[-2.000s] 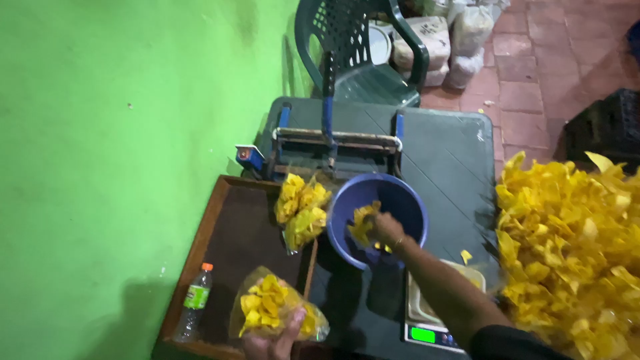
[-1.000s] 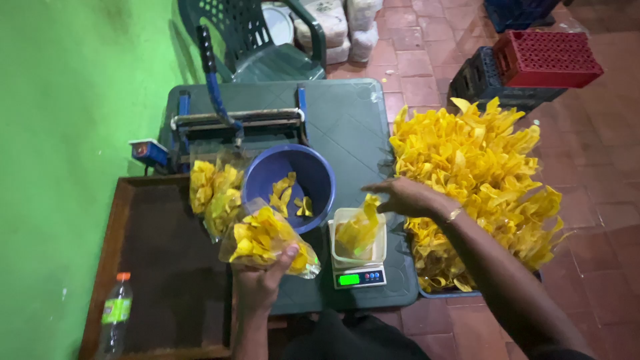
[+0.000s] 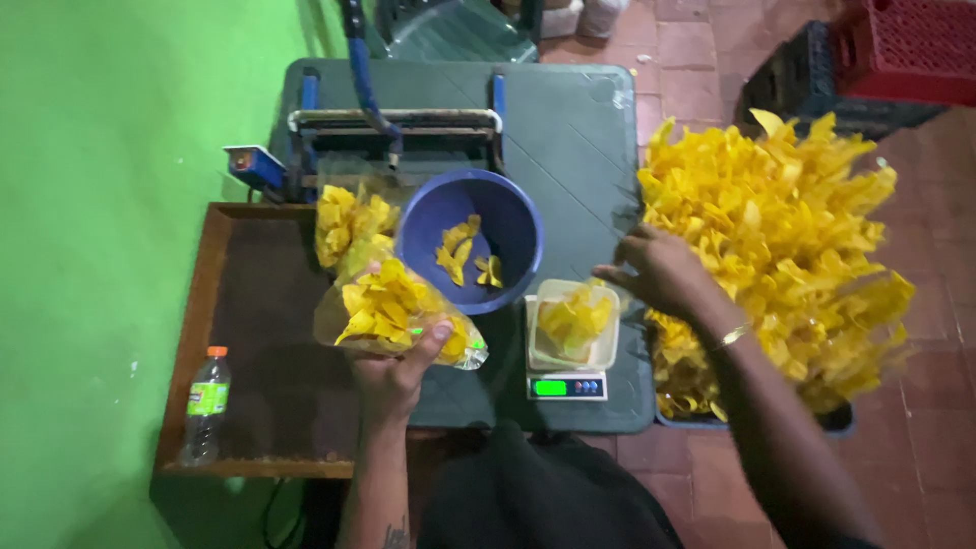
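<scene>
A clear plastic bag of yellow chips (image 3: 389,309) is held in my left hand (image 3: 400,366), left of the scale. My right hand (image 3: 659,267) hovers between the scale and the big heap of yellow chips (image 3: 762,198), fingers slightly apart; whether it touches any chips is unclear. On the digital kitchen scale (image 3: 568,386) rests a square plastic container (image 3: 614,335) with a bag of chips (image 3: 576,320) inside. The blue plastic bowl (image 3: 496,206) holds a few chips. More filled bags (image 3: 343,221) lie between the bowl and the tray.
A bag sealer with a blue lever (image 3: 366,76) stands at the back of the green plastic table (image 3: 572,152). At left, a wooden-rimmed tray (image 3: 187,343) holds a plastic bottle (image 3: 206,404). Red crate (image 3: 907,53) and green chair (image 3: 457,30) are beyond.
My right hand was in the blue bowl two seconds ago and is now right of the scale, beside the heap. The left hand keeps its bag. The view has shifted.
</scene>
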